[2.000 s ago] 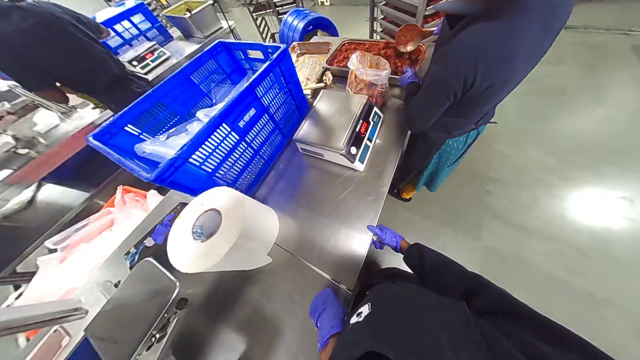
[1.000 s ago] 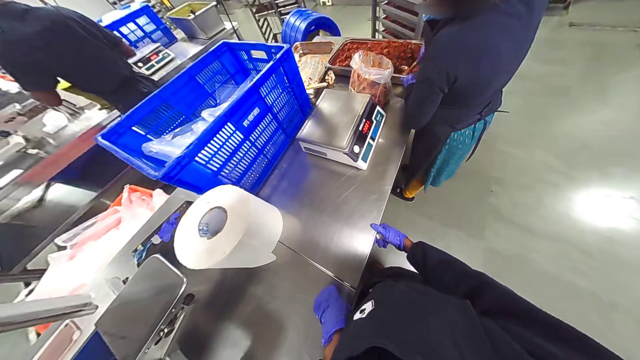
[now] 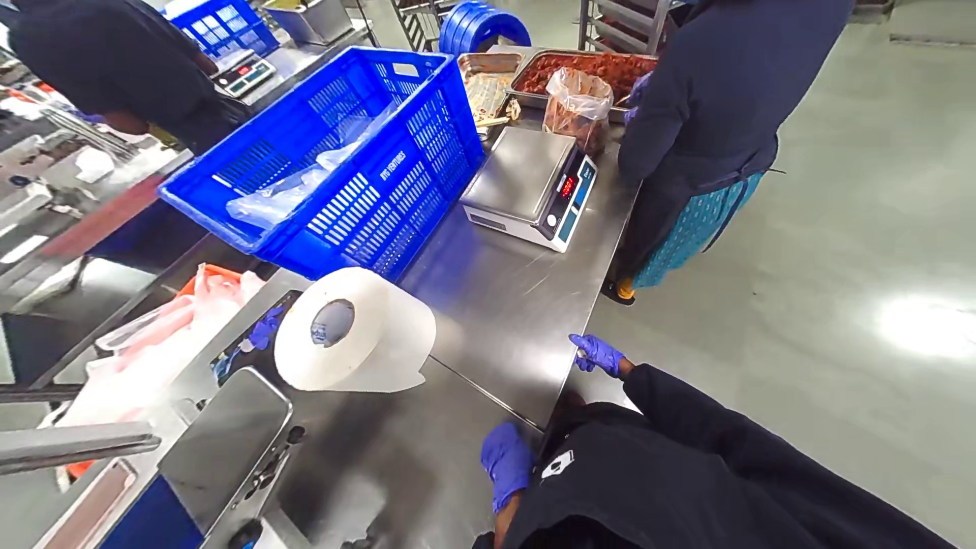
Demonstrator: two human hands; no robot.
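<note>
Purple gloves cover both hands. My left hand (image 3: 507, 465) rests on the stainless steel table (image 3: 488, 313) near its lower edge, its fingers close together and partly hidden from view. At the table's right edge is my right hand (image 3: 598, 354), fingers curled and thumb toward the steel; whether it grips the edge is unclear. A large white paper roll (image 3: 393, 335) lies on its side left of both hands. Farther up the table stands a digital scale (image 3: 522, 175) with a lit red display. Beside it is a blue perforated plastic crate (image 3: 366, 206) with clear plastic bags (image 3: 286, 191) inside.
A co-worker (image 3: 709, 99) stands at the table's upper right, beside an open plastic bag of red food (image 3: 576, 114) and a metal tray of red food (image 3: 534, 99). Another person (image 3: 114, 69) works at the upper left. A steel machine (image 3: 229, 450) stands at the lower left.
The round metal scoop seen above the food tray two seconds ago has gone from sight. The co-worker's hand has shifted near the tray. My hands have stayed much the same.
</note>
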